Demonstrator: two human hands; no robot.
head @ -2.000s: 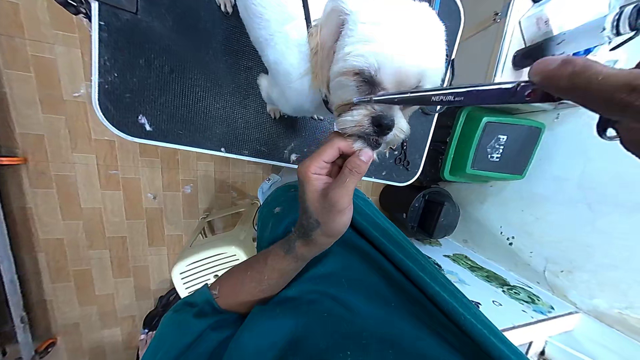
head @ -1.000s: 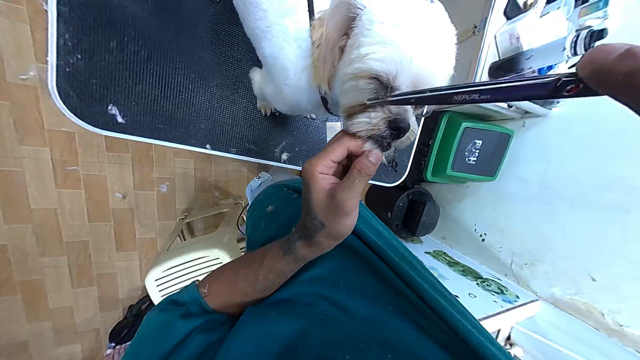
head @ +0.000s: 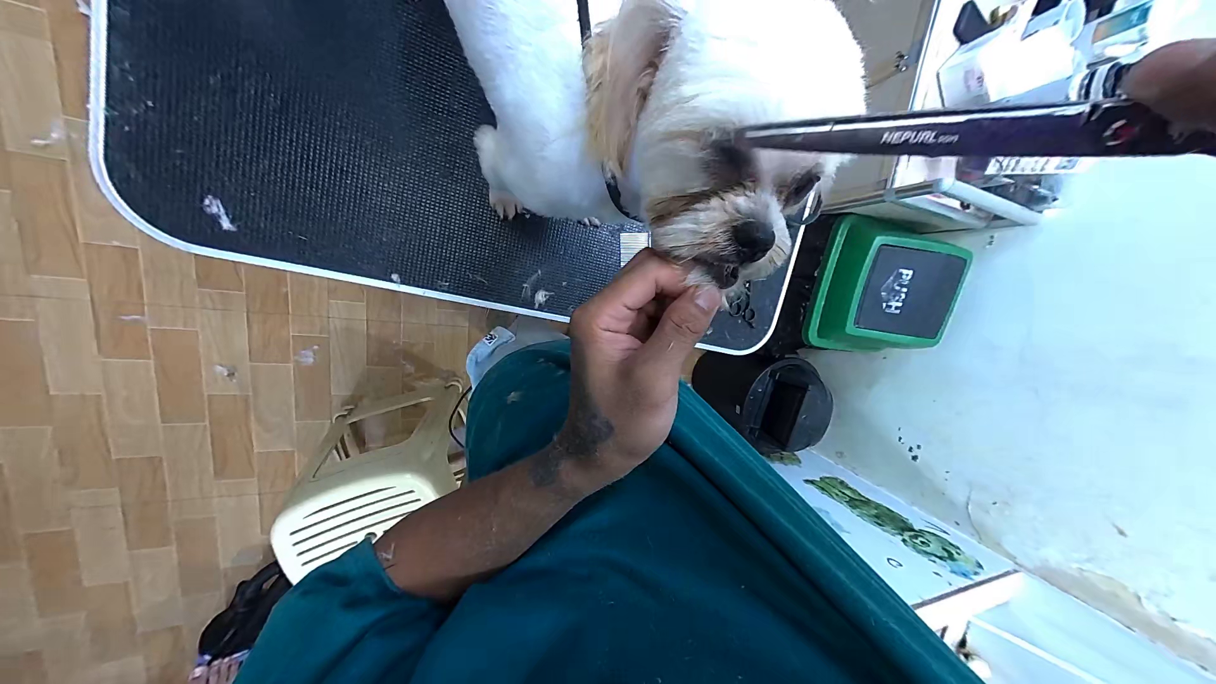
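Observation:
A white dog (head: 760,76) with tan ears and muzzle stands on a black grooming table (head: 313,142) with a pale rim. My left hand (head: 636,351) pinches the fur of its chin between thumb and fingers, just below the nose. From the upper right my right hand (head: 1173,85), cut off by the frame edge, holds long dark grooming scissors (head: 950,131). Their blade tip lies at the dog's brow beside one eye; the handles are mostly hidden. Another pair of scissors (head: 741,306) rests near the table's corner, partly behind the chin.
A green bin with a grey push lid (head: 912,290) and a round black bin (head: 793,404) stand right of the table. A cream plastic stool (head: 361,508) is at lower left. Top right, a shelf (head: 969,190) holds bottles and containers. Fur tufts (head: 218,211) lie about.
The dog's head has turned, so that both eyes now show. The scissors' tip has moved from beside the muzzle up to the brow. My left hand keeps its pinch at the chin.

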